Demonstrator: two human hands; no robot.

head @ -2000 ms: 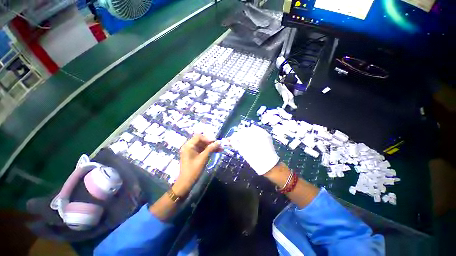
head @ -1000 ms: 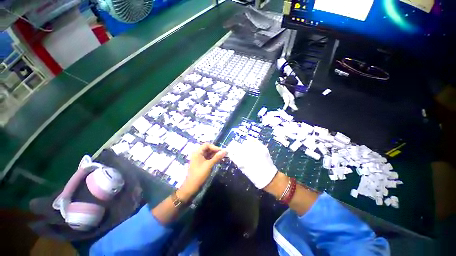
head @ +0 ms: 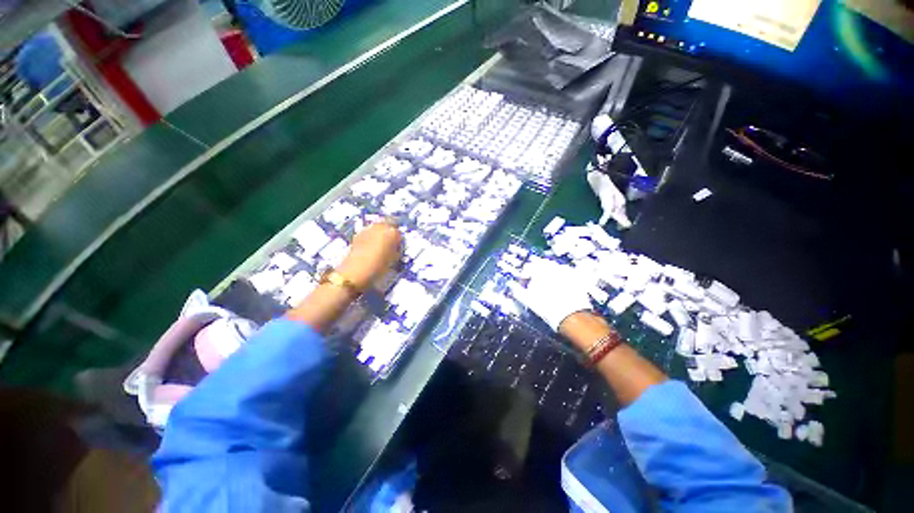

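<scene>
My bare left hand (head: 375,254) is over the blister tray (head: 376,369) of white parts, fingers down among the clusters. Its fingertips are hidden, so I cannot tell whether it holds a part. My gloved right hand (head: 553,293) is over the small-part tray (head: 450,325), a shiny clear grid with short rows of white pieces. Its fingers point down at the tray's upper part, and what they touch is hard to make out. The heap of loose white pieces (head: 704,321) lies to the right of my right hand.
A second blister tray (head: 503,130) with even rows lies beyond the first. Crumpled grey film (head: 561,45) is at the far end. A cat-ear headset (head: 190,346) is at left, partly behind my left sleeve. A monitor (head: 742,40), cables and a black mat (head: 772,235) are at right.
My left hand has left my right hand and moved up and left over the blister tray. My gloved hand is now on its own over the small tray. The view has shifted slightly.
</scene>
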